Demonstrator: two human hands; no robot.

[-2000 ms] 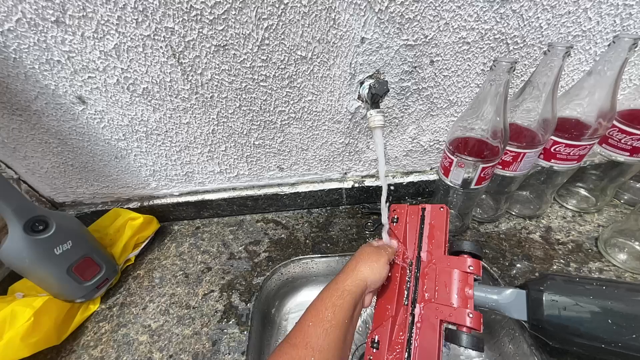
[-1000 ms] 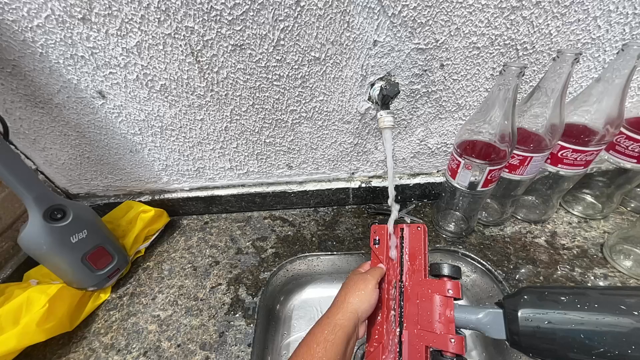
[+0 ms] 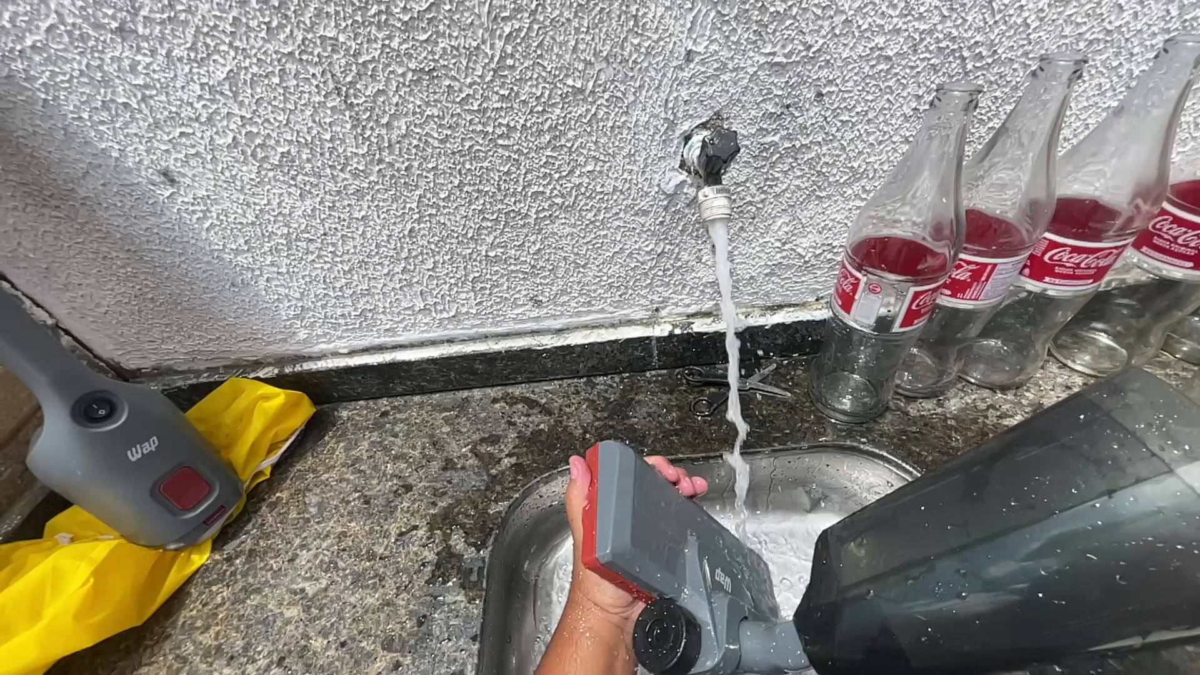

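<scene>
My left hand point(image 3: 600, 595) holds a vacuum cleaner's floor head point(image 3: 670, 534) over the steel sink, thumb on its red-edged side and fingertips showing past the far edge. Its grey top faces up, with a black wheel near my wrist. A grey neck joins the head to a dark translucent vacuum body point(image 3: 1012, 525) at the right. From the wall tap point(image 3: 710, 155) water point(image 3: 727, 328) runs down into the sink point(image 3: 534, 511), just beyond the head. My right hand is not in view.
Several empty glass Coca-Cola bottles point(image 3: 877, 291) stand along the wall at the right. Scissors point(image 3: 736, 386) lie behind the sink. At the left, a grey Wap vacuum handle unit point(image 3: 141, 450) rests on a yellow cloth or bag point(image 3: 103, 581) on the granite counter point(image 3: 375, 525).
The floor head has been turned over: its red underside faced up under the water before, and now its grey top does. The dark vacuum body has swung up at the right.
</scene>
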